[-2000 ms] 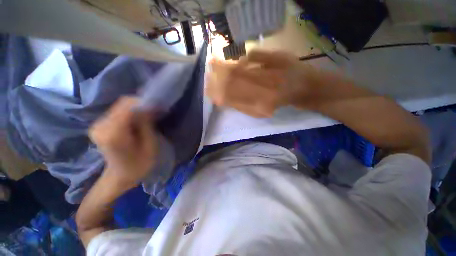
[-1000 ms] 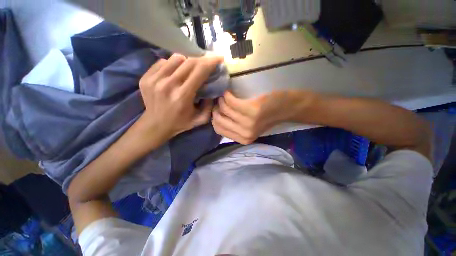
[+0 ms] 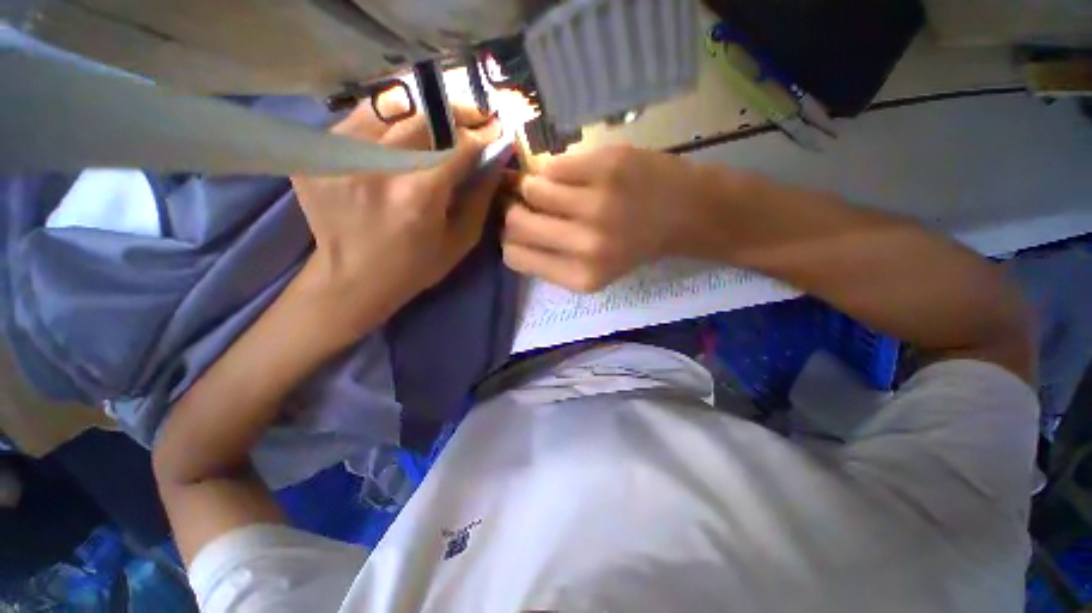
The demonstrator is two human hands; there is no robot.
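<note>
The grey-blue garment [image 3: 132,299] lies bunched on the left and hangs down over the table's front edge, with a white piece [image 3: 105,201] on it. My left hand [image 3: 389,210] holds the garment's edge just below the presser foot; its fingertips are partly hidden by the machine. My right hand [image 3: 581,216] pinches the same edge from the right, beside my left fingertips. The sewing machine [image 3: 264,132] spans the upper left, with its presser foot and needle area [image 3: 509,102] under a bright lamp.
Green-yellow thread snips [image 3: 766,90] lie right of the machine head beside a black pad [image 3: 832,42]. Fine scale marks run along the white table edge [image 3: 647,299]. Blue crates [image 3: 778,353] are below the table. A brownish item [image 3: 1060,72] is at the far right.
Both hands have moved up with the cloth edge, closer to the presser foot. The machine head appears shifted and larger in view. Two seconds ago my left hand was farther left and lower.
</note>
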